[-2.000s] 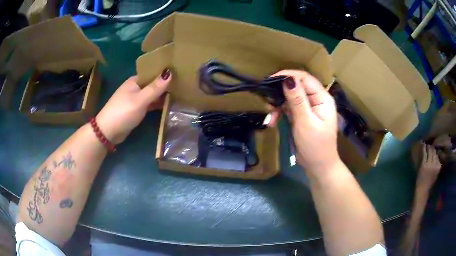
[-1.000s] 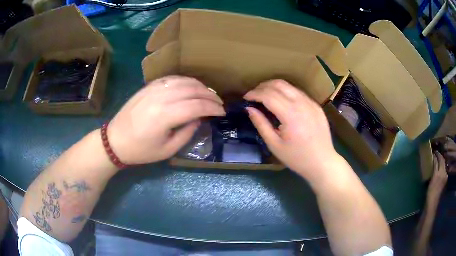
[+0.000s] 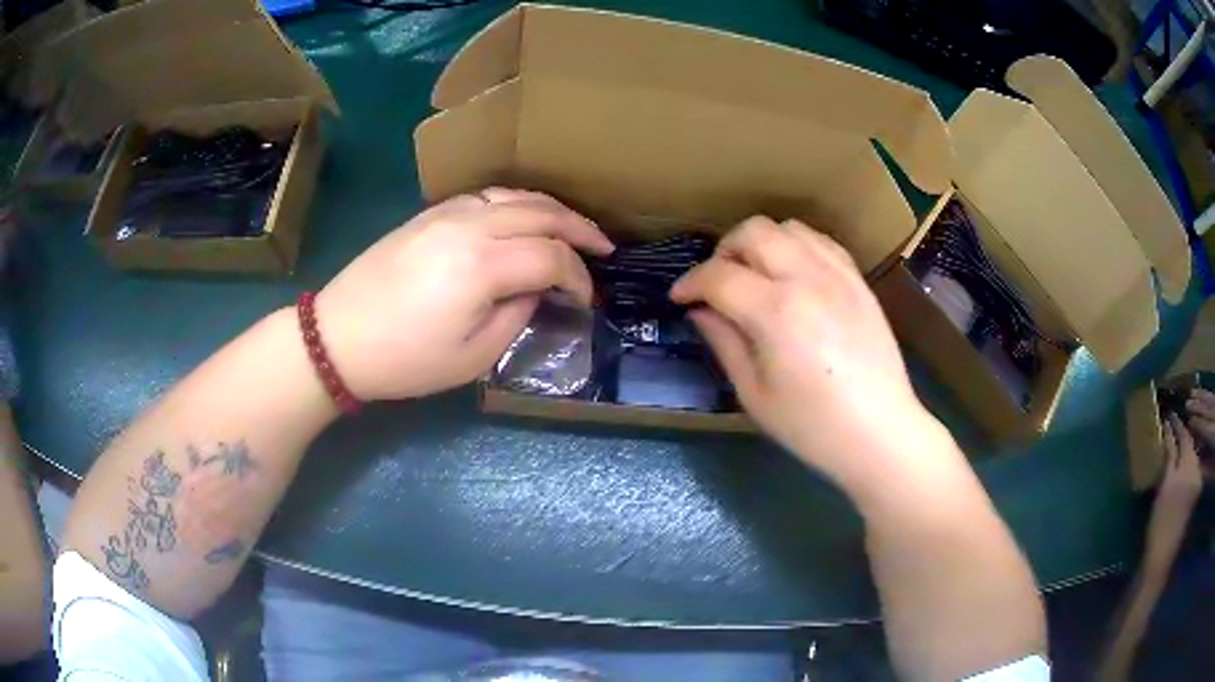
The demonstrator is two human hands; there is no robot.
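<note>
An open brown carton [image 3: 720,113] lies in front of me, its lid standing up at the back. A coiled black cable [image 3: 652,267] lies along the back inside it. A shiny clear bag [image 3: 549,352] is front left, and a dark grey power adapter [image 3: 669,378] is front right. My left hand [image 3: 460,296] is over the left of the carton, fingertips at the cable's left end. My right hand [image 3: 796,329] is over the right side, fingertips at the cable's right part. My fingers partly hide the cable, so whether either hand grips it is unclear.
An open carton with black cable [image 3: 283,240] stands at the left, with another partly seen behind it. An open carton [image 3: 1053,408] stands close at the right. A large black device [image 3: 979,40] is at the back right. A coworker's hand [image 3: 1178,460] is at the right edge.
The loose coiled cable held up in my right hand is now down in the carton. My left hand has let go of the carton's left flap and moved over the inside.
</note>
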